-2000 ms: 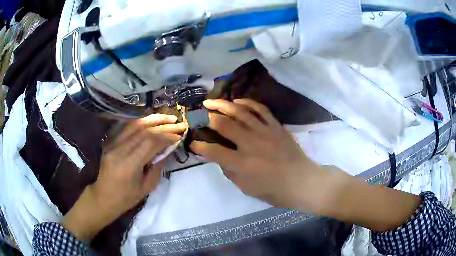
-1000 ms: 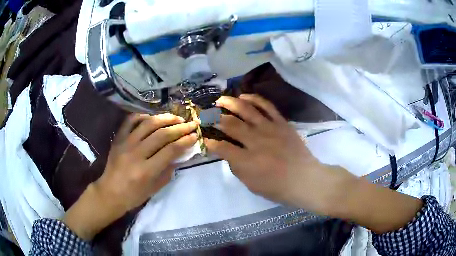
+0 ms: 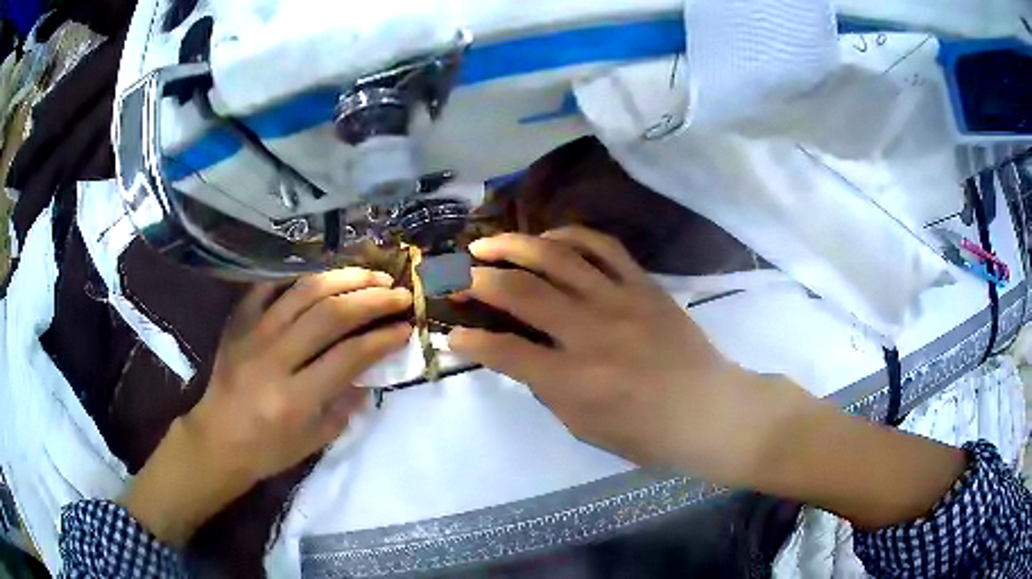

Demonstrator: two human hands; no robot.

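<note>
The brown panel [image 3: 170, 390] with white lining lies left of the machine and runs under my left hand [image 3: 300, 362]. My left hand presses on the cloth with its fingertips at the narrow yellowish seam edge [image 3: 423, 311]. My right hand [image 3: 600, 339] lies just right of the grey block [image 3: 446, 274], with its fingertips beside the block and the presser area. More brown cloth [image 3: 634, 221] shows behind my right hand. The needle is hard to make out under the sewing machine head [image 3: 509, 96].
A white cloth piece [image 3: 781, 215] lies on the right of the machine bed. Small pink and blue tools [image 3: 985, 260] lie near the right table end. The ruler-marked edge [image 3: 509, 526] runs along the front. A quilted white piece [image 3: 962, 413] shows at lower right.
The view has shifted a little. The yellowish seam edge now hangs further toward me between my hands than before. Both hands remain beside the grey block.
</note>
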